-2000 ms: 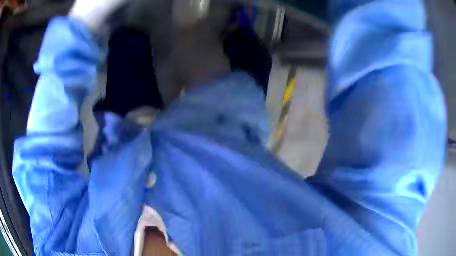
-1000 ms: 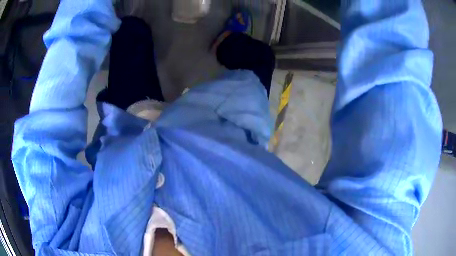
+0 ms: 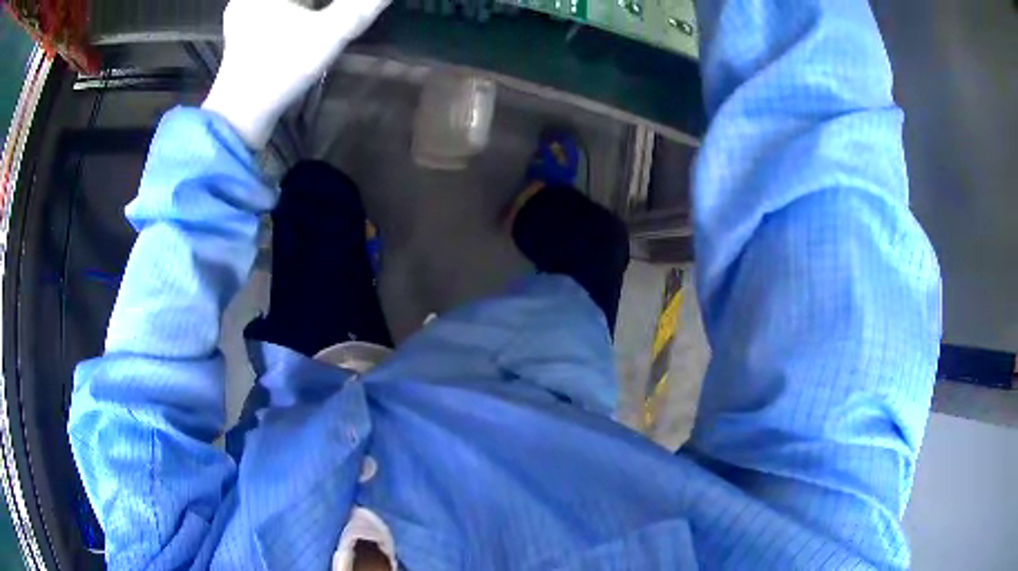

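A green circuit board (image 3: 642,16) shows at the top edge of the picture, mostly cut off, with pale rectangular marks and a row of small parts along its left portion. It lies over the dark green bench top (image 3: 536,61). My left hand (image 3: 285,56), in a white glove, is at the upper left beside the bench edge, partly cut off by the top edge. A small dark thing shows at its fingers, too cut off to tell whether it is held. My right hand is out of the picture; only its blue sleeve reaches up past the board's right side.
Orange-red curtain material (image 3: 56,34) hangs at the upper left. A curved pale rail (image 3: 22,134) runs down the left side. A whitish translucent container (image 3: 452,121) is below the bench, near my shoes. Yellow-black tape (image 3: 663,346) marks the floor. A grey surface (image 3: 966,480) lies at right.
The view has shifted, bringing the board, bench edge and my left glove into the top of the picture. My left glove was out of view one second ago.
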